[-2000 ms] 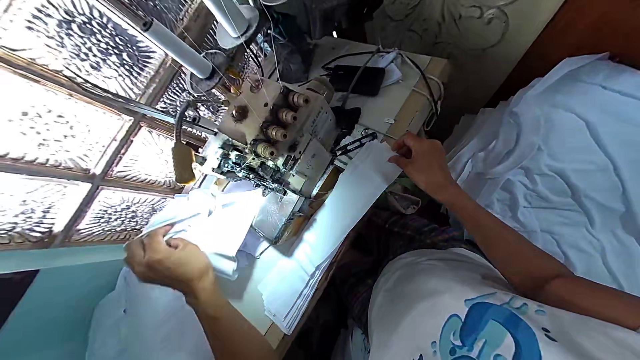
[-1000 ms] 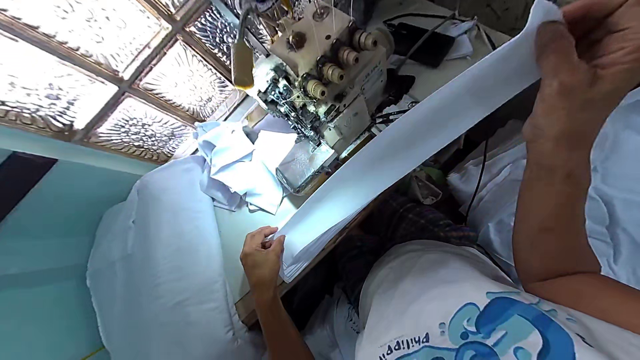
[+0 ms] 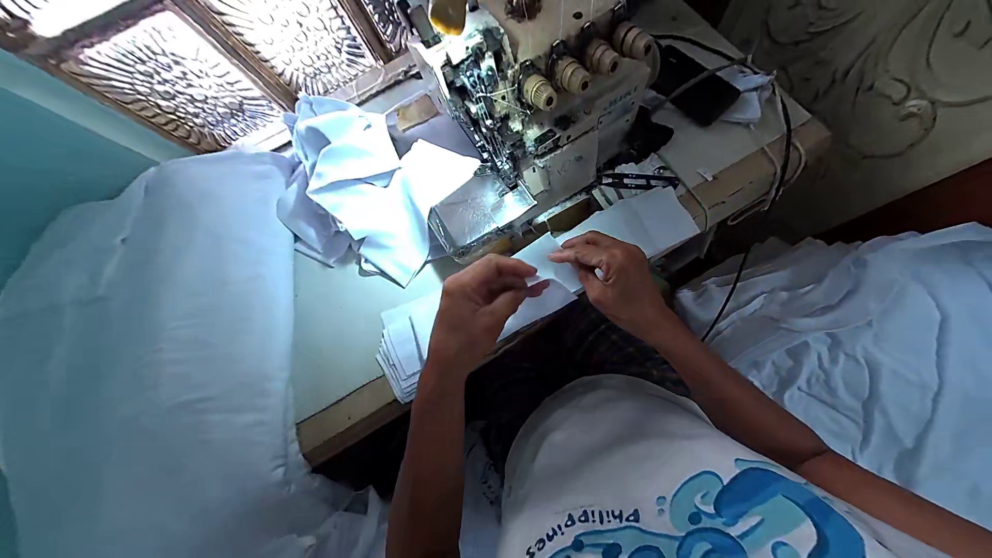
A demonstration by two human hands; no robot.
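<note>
My left hand (image 3: 484, 306) and my right hand (image 3: 608, 275) are close together, pinching a strip of white fabric (image 3: 546, 267) between their fingertips. Beneath them a stack of long white fabric strips (image 3: 403, 349) lies along the table's front edge; its far part shows to the right of my right hand. Just beyond my hands stands a Juki overlock sewing machine (image 3: 542, 101), its clear plate (image 3: 484, 213) near the strips. Crumpled white fabric pieces (image 3: 356, 170) lie left of the machine.
A large white fabric mass (image 3: 194, 310) hangs at the table's left end, and more white cloth (image 3: 876, 310) lies at right. Black tweezers (image 3: 639, 180) rest near the machine. A black phone-like object (image 3: 701, 85) and cables (image 3: 787, 147) are at the back right of the table (image 3: 333, 333).
A second ago my hands were far apart with a long strip stretched between them; they have come together above the stack. The view has moved closer to the table.
</note>
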